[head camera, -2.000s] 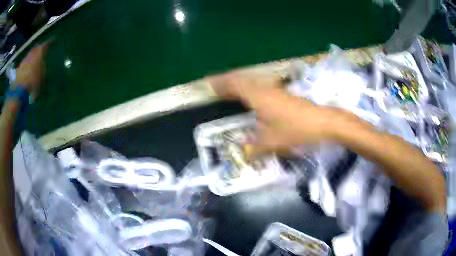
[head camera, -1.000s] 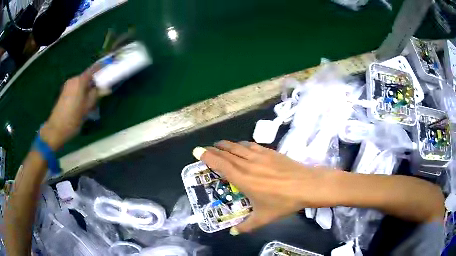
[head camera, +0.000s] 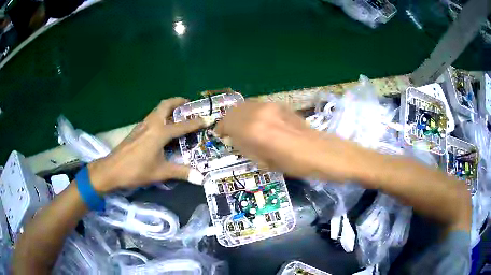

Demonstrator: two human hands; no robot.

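An open white socket housing [head camera: 189, 153] with wires and parts inside is tilted above the bench at the belt rail. My left hand [head camera: 148, 142] grips its left side, with capped fingertips at its inside and lower edge. My right hand [head camera: 258, 131] is over its right side, blurred, fingertips bunched at the inner wires; whether they pinch anything is hidden. A second open housing [head camera: 250, 207] lies just below on the dark bench, with a green circuit board and coloured components. Its white cord leads left to a bagged coil [head camera: 141, 217].
Green belt [head camera: 301, 43] with pale edge rail [head camera: 344, 88] runs behind. Bagged cords [head camera: 355, 121] and open housings [head camera: 425, 119] crowd the right. White closed housings [head camera: 21, 188] stand at left. A grey bar [head camera: 452, 40] crosses the upper right.
My left hand has come in from the belt at left and now holds a housing above the one on the bench. My right hand has moved up from the lower housing to the held one.
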